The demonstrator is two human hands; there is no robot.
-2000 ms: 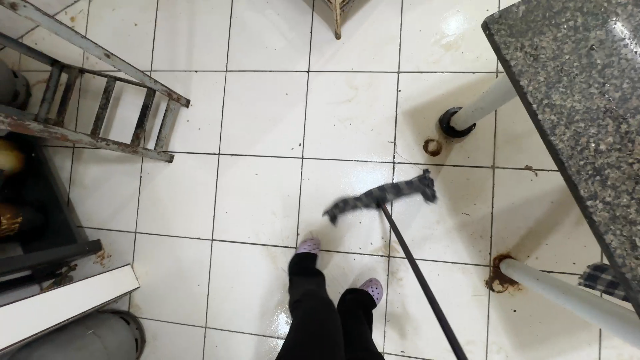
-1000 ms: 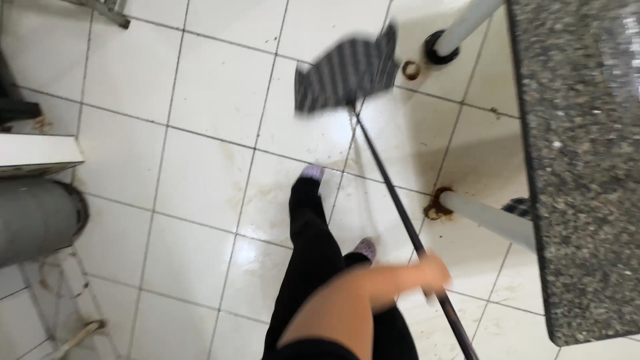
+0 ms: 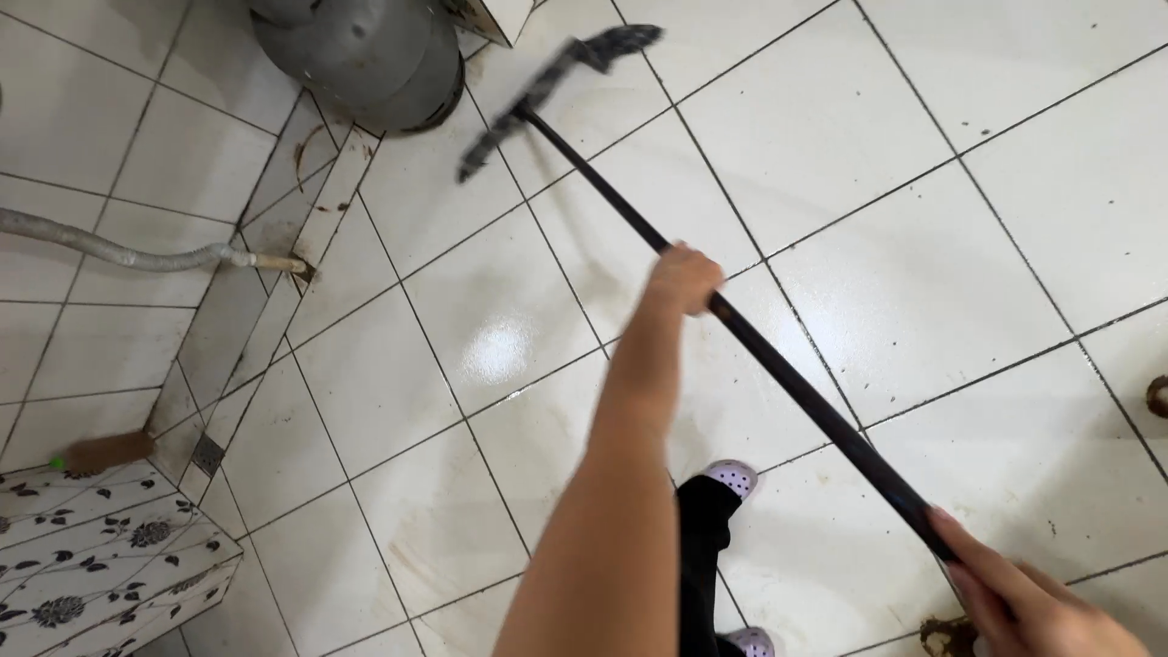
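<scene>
My left hand grips the middle of a long dark pole, the handle of a floor squeegee or mop. Lower down at the right, my right hand is closed around the same pole near its upper end. At the pole's far end, a wide head wrapped in a dark grey cloth lies over the white floor tiles, slightly blurred. It is just right of a grey gas cylinder.
A grey hose runs into a hole at the wall's foot. A brown bottle with a green cap lies by a floral-patterned panel and a small floor drain. My feet in lilac clogs stand at bottom centre. Rusty rings mark the right side.
The view has swung far to the left. Both hands now show on the pole, where one showed a second ago. The cloth-wrapped head is now beside the gas cylinder; earlier it was near the table legs.
</scene>
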